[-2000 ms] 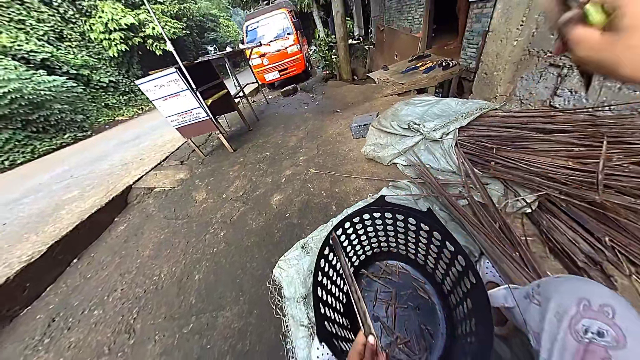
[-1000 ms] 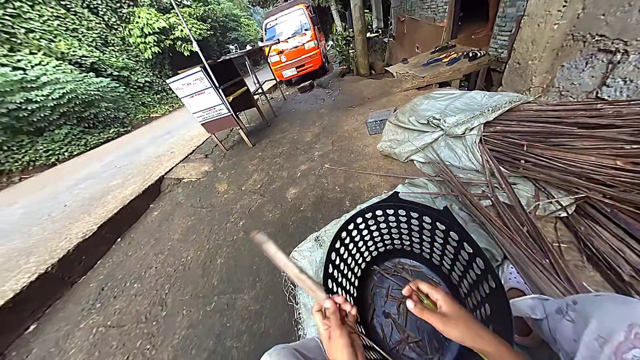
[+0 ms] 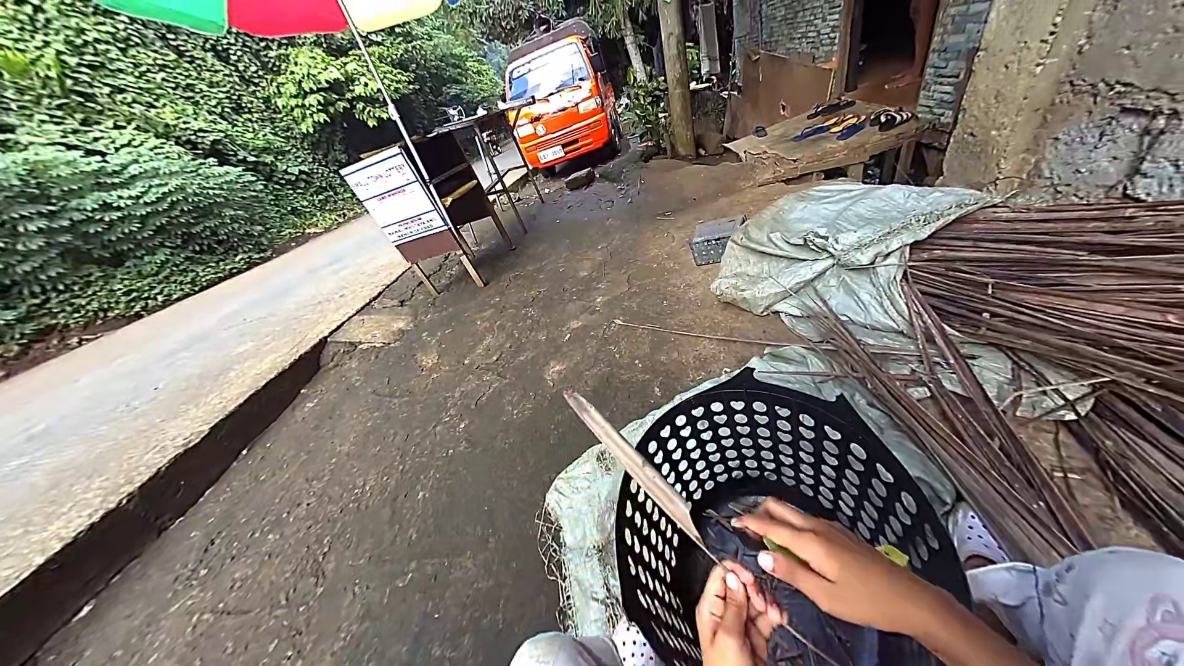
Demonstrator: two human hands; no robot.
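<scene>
My left hand (image 3: 735,610) pinches the thin stem of a dried brown leaf strip (image 3: 638,467), whose broad blade points up and left across the rim of a black perforated plastic basket (image 3: 795,421). Just right of it, over the basket, my right hand (image 3: 823,560) has its fingers curled around a small tool with a greenish-yellow handle (image 3: 893,555), mostly hidden by the hand. Dark lining and thin scraps lie inside the basket, largely covered by my hands.
Long dried brown stalks (image 3: 1064,296) lie at right on pale woven sacking (image 3: 832,240). A grey crate (image 3: 715,242) sits on the ground. Beyond are a wooden platform with slippers (image 3: 823,143), a signboard (image 3: 398,199), an orange van (image 3: 564,102) and the road's raised edge (image 3: 231,425).
The leaf strip now shows a thin stem at my left hand. My right hand has moved left, close to my left hand. The view has tilted up slightly, bringing a colourful umbrella into sight.
</scene>
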